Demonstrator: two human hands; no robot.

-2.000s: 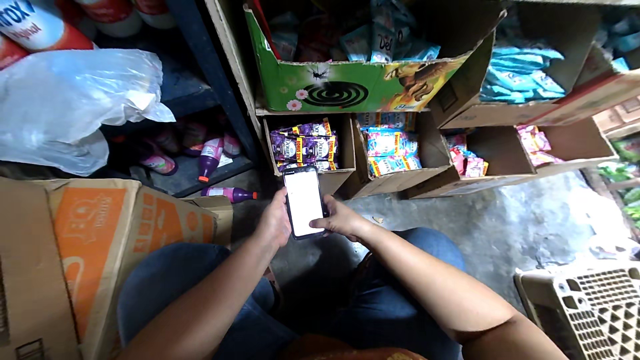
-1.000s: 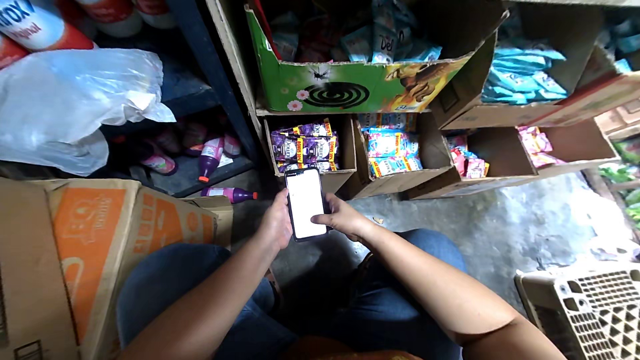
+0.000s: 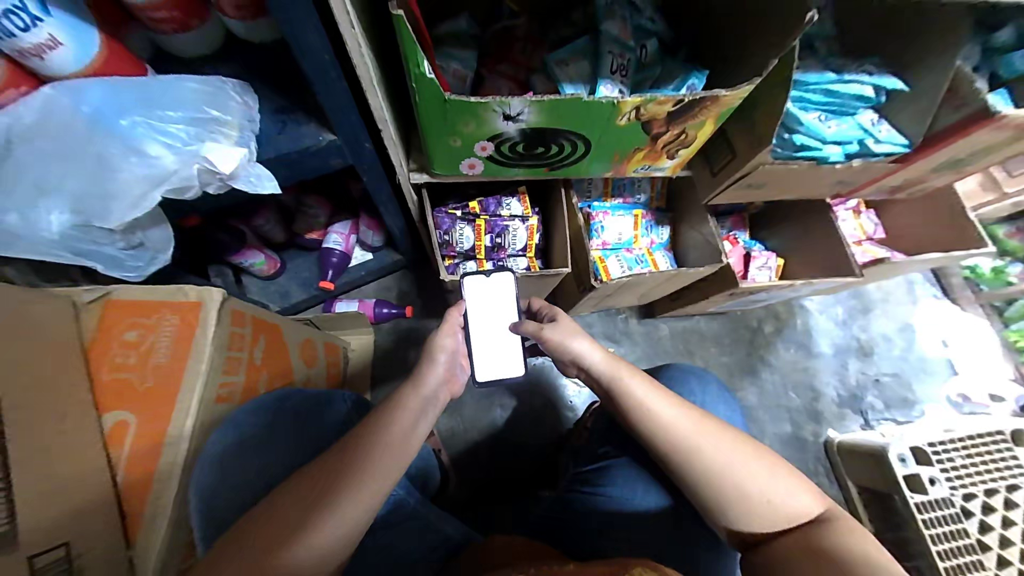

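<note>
A smartphone [image 3: 495, 328] with a bright white screen is held upright between both hands, above my knees. My left hand [image 3: 448, 350] grips its left edge. My right hand [image 3: 558, 336] is at its right edge, the thumb over the screen and the other fingers partly hidden behind the phone. Just beyond the phone's top stands a cardboard box with purple Downy sachets [image 3: 488, 232]. To its right, another box holds blue and pink sachets [image 3: 628, 240].
Left are a blue shelf [image 3: 320, 120] with a plastic bag [image 3: 120, 152] and purple bottles [image 3: 339, 248], and cardboard boxes [image 3: 216, 352]. A green carton [image 3: 544, 136] sits above the sachet boxes. A beige plastic crate [image 3: 944, 480] stands at lower right on the concrete floor [image 3: 784, 352].
</note>
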